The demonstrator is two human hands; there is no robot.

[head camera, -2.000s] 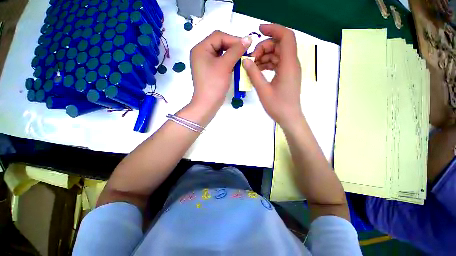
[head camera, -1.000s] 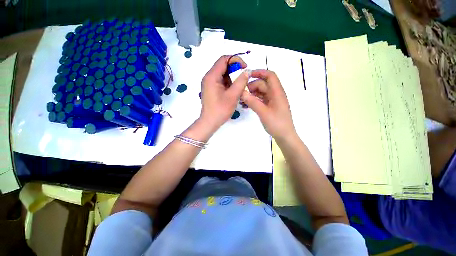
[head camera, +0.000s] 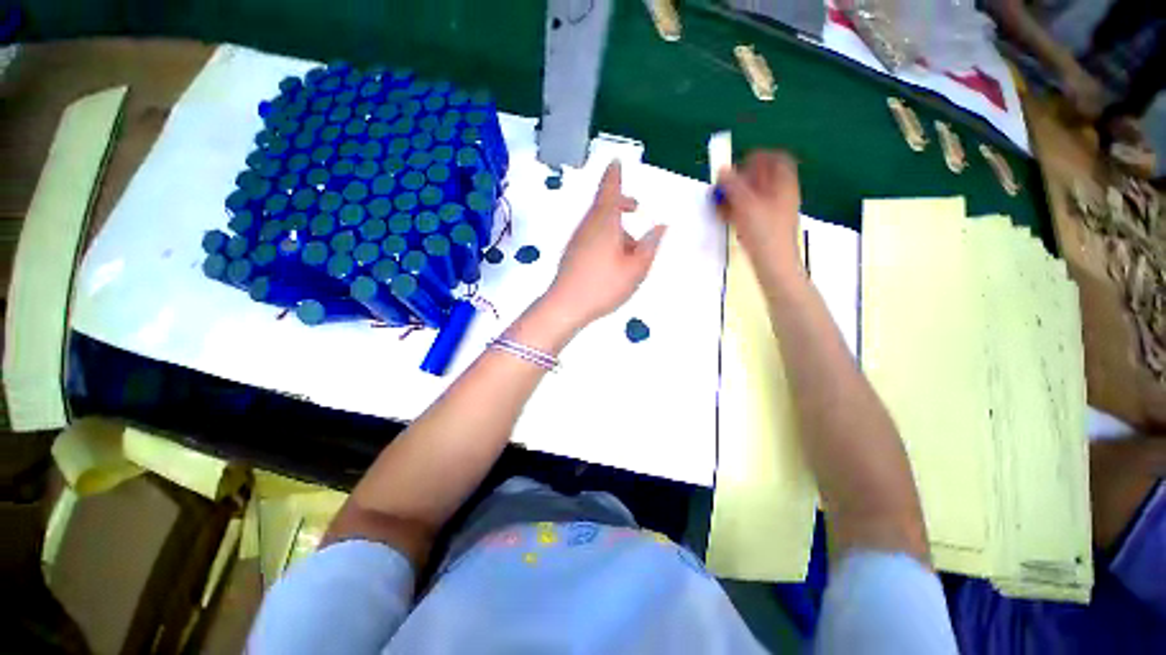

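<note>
My left hand [head camera: 604, 261] is over the white sheet [head camera: 601, 410], fingers apart and empty. My right hand [head camera: 763, 211], slightly blurred, is near the sheet's far edge, closed on a blue battery pack [head camera: 719, 197]. Only a small blue part shows at the fingertips; the rest is hidden. A small white piece [head camera: 720, 151] sticks up beside these fingers. A pale yellow adhesive strip [head camera: 762, 499] lies below the right hand, partly under the forearm. A large block of blue batteries [head camera: 365, 186] stands at the left, and one loose battery [head camera: 448, 338] lies at its near corner.
Dark round discs [head camera: 638, 330] lie on the sheet. A grey metal post [head camera: 572, 83] rises at the far edge. The green conveyor [head camera: 831, 141] carries tan pieces [head camera: 754, 73]. Yellow sheets [head camera: 914, 384] are fanned at right. Another person's arm [head camera: 1042, 45] shows at far right.
My hands have parted. The right hand has moved right and away with the battery pack; the left hand has opened and is empty. The camera view has shifted.
</note>
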